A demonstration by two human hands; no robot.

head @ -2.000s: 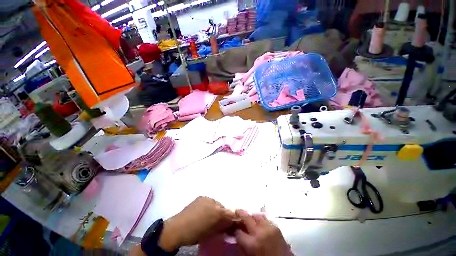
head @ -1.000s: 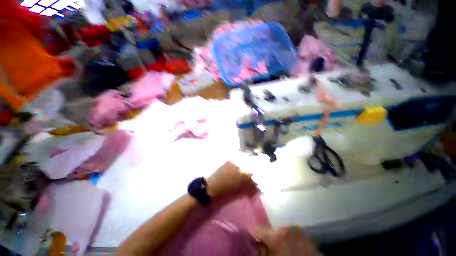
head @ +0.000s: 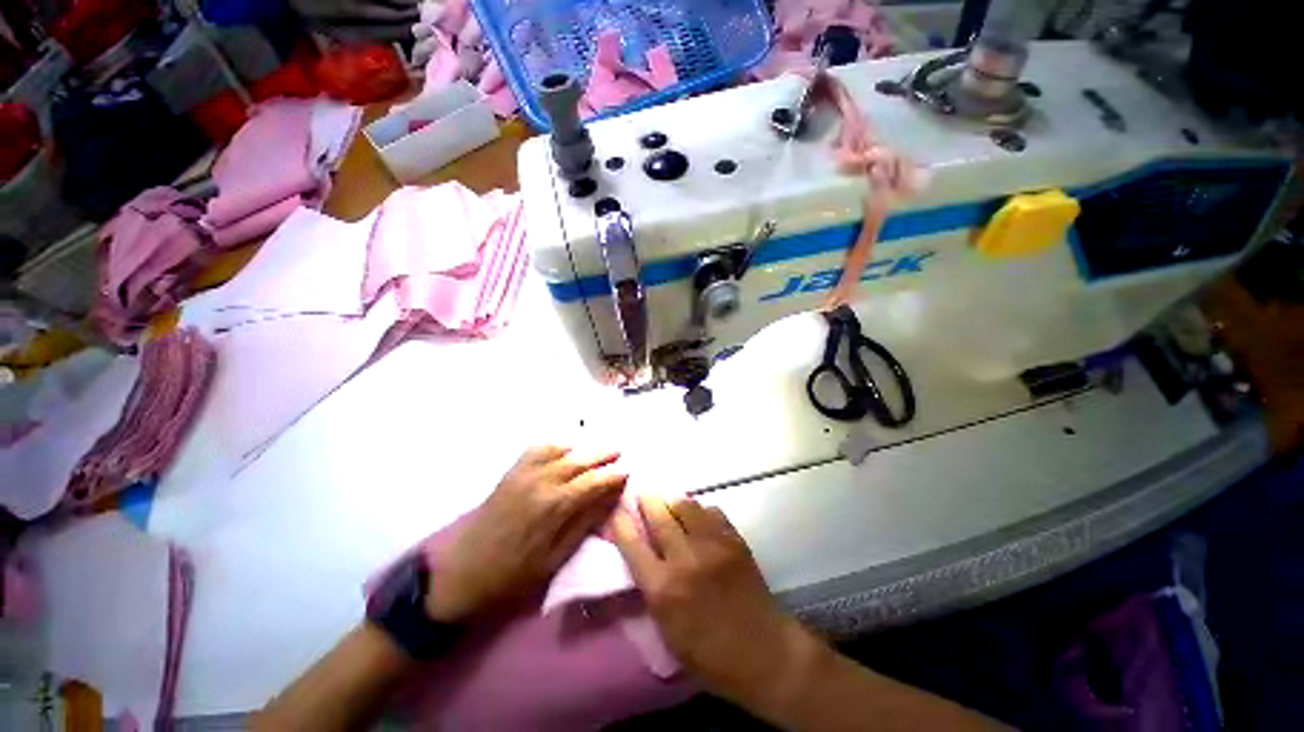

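Observation:
A pink fabric panel [head: 558, 672] lies at the table's front edge and hangs towards me, with a paler piece at its top. My left hand [head: 529, 522], with a dark watch on the wrist, presses on the fabric. My right hand [head: 701, 572] holds the fabric's top edge, its fingertips close to the left ones. Both hands are just in front of the needle area. The white lockstitch machine [head: 944, 308] stands beyond them, its presser foot [head: 629, 375] in bright glare. No fabric shows clearly under the foot.
Stacks of pink cut pieces [head: 451, 258] lie left of the machine, with more bundles [head: 150, 408] farther left. Black-handled scissors [head: 862, 379] lie against the machine arm. A blue basket [head: 715, 36] and a small white box [head: 436, 136] stand behind.
The view has moved closer to the machine. The right hand has come up from the lower edge to join the left hand at the fabric's top edge. The pink panel now lies lower, beneath the forearms.

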